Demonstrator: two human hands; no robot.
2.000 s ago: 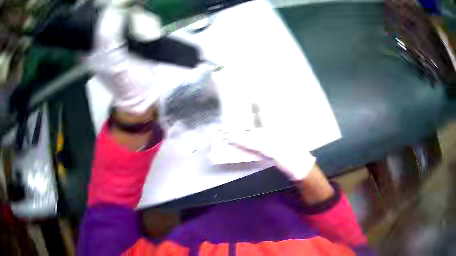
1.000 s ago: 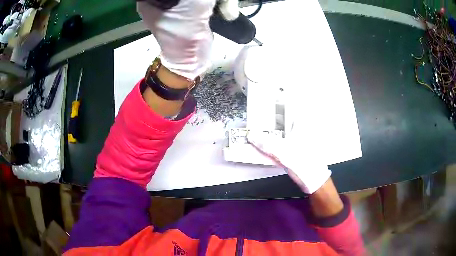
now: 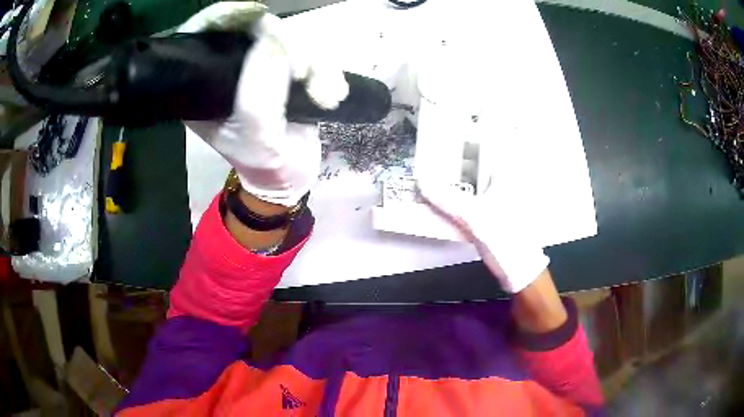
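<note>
My gloved left hand (image 3: 273, 114) is wrapped around a thick black electric screwdriver (image 3: 183, 77), held level above the sheet. Its thin bit points right, at the side of a white plastic housing (image 3: 445, 147); whether it touches cannot be told. The housing lies on the white sheet (image 3: 326, 256), with a rounded upper part and a boxy lower end. My gloved right hand (image 3: 489, 236) grips the housing's lower end from the right; white glove on white plastic blurs the finger edges. Small grey screws (image 3: 363, 147) lie heaped between my left hand and the housing.
A yellow-and-black hand screwdriver (image 3: 116, 175) lies on the dark green bench (image 3: 624, 138) at the left. Beside it is a shiny clear plastic bag (image 3: 61, 236) with dark parts. Tangled reddish wires (image 3: 722, 98) lie at the far right. Cardboard boxes (image 3: 644, 326) stand below the bench edge.
My left hand has swung the screwdriver down from the upper area to a level pose beside the housing. My right hand stays on the housing, which sits slightly further right and up in view.
</note>
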